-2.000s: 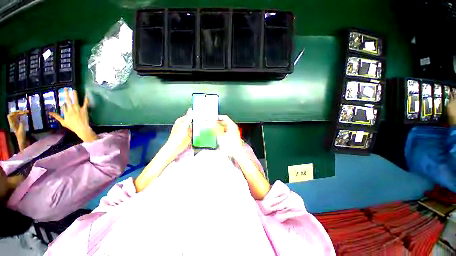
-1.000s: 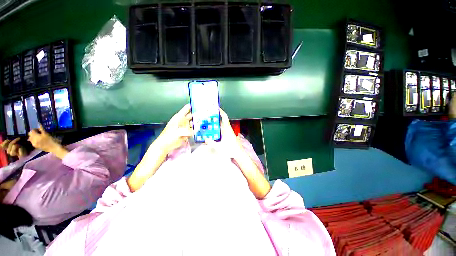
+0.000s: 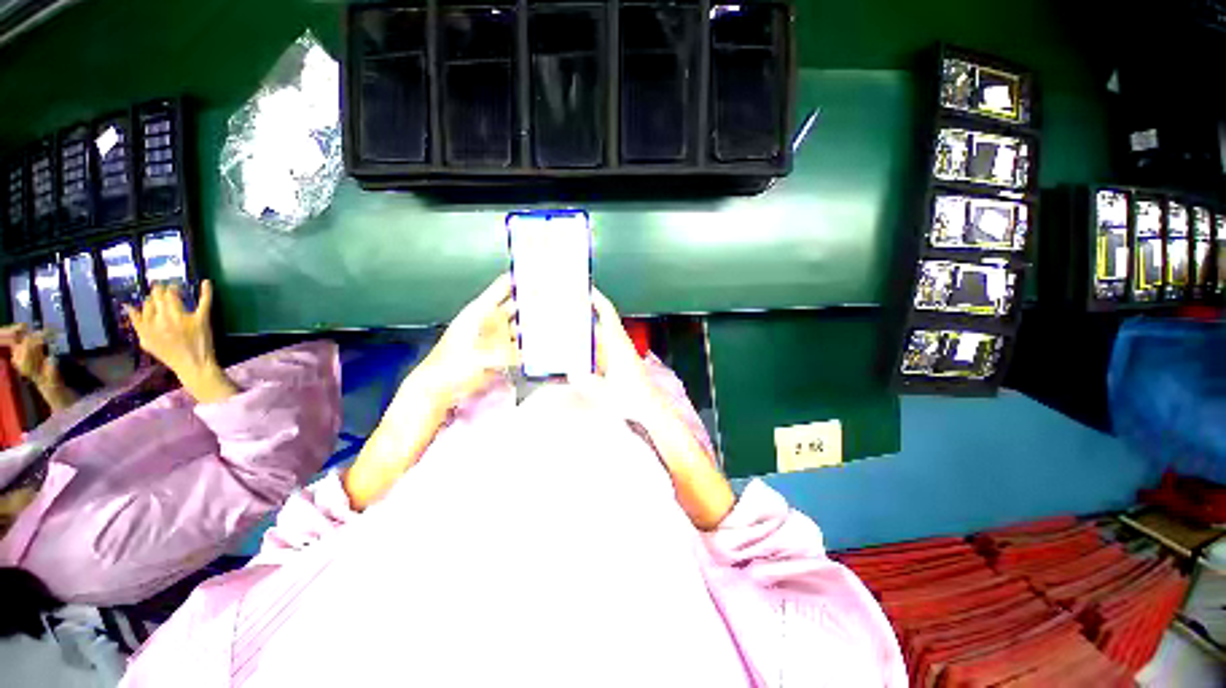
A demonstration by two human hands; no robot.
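Observation:
A phone (image 3: 551,293) stands upright in the picture at the centre, display towards me, its screen lit plain white with a blue edge. My left hand (image 3: 476,344) holds its left side. My right hand (image 3: 621,358) is at its lower right side, with the thumb near the bottom of the screen; the fingers behind the phone are hidden. The stacked black trays (image 3: 565,178) lie beyond the phone, their slots dark. A black tray (image 3: 928,202) at the right holds several open-back phones (image 3: 971,225).
A clear plastic bag (image 3: 284,141) lies left of the stack, a pen (image 3: 805,129) right of it. A bench label (image 3: 808,445) is at the near edge. A person in pink works at trays (image 3: 97,229) on the left. Red trays (image 3: 995,605) are stacked at lower right.
The phone's screen has gone from green-white, through a blue screen with icons, to plain white. The neighbour's hand on the left has moved over the lit phones again.

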